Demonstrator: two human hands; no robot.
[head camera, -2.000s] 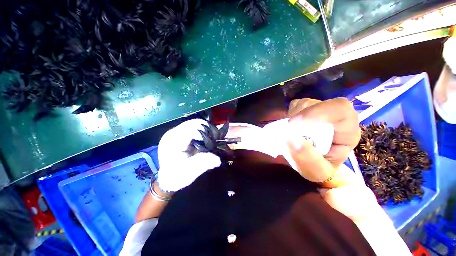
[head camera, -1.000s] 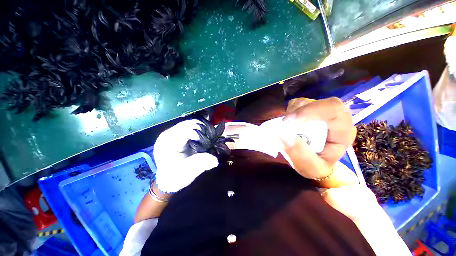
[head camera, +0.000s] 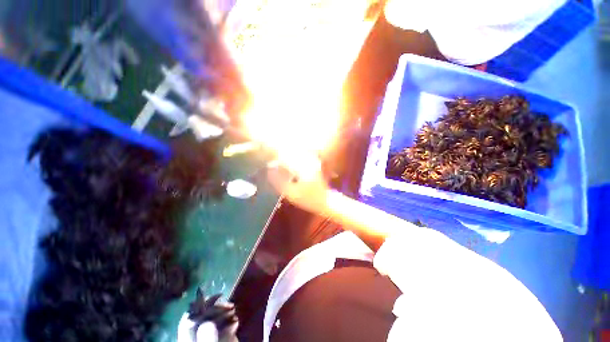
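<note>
My left hand (head camera: 206, 328), in a white knit glove, is at the bottom edge, partly cut off. It holds a black spiky piece (head camera: 213, 307) with pointed leaves over the bench edge. My bare right hand (head camera: 299, 184) reaches forward at the bench edge and is largely washed out by glare, so its fingers and any hold are unclear. A small white rounded object (head camera: 241, 189), perhaps the glue bottle, lies on the green bench (head camera: 217, 230) left of the right hand. A large dark heap of loose black pieces (head camera: 107, 247) covers the bench at left.
A blue crate (head camera: 568, 167) at right holds brown-black pieces with golden tips (head camera: 488, 147). A yellow-green item (head camera: 239, 148) and pale pieces (head camera: 194, 117) lie farther up the bench. A blue edge (head camera: 80, 103) crosses the upper left. A white-clothed person's part (head camera: 481, 27) shows at the top right.
The view has swung right. My right hand has moved from the chest out to the bench, and the white bottle no longer shows in it. My left hand still holds the black piece.
</note>
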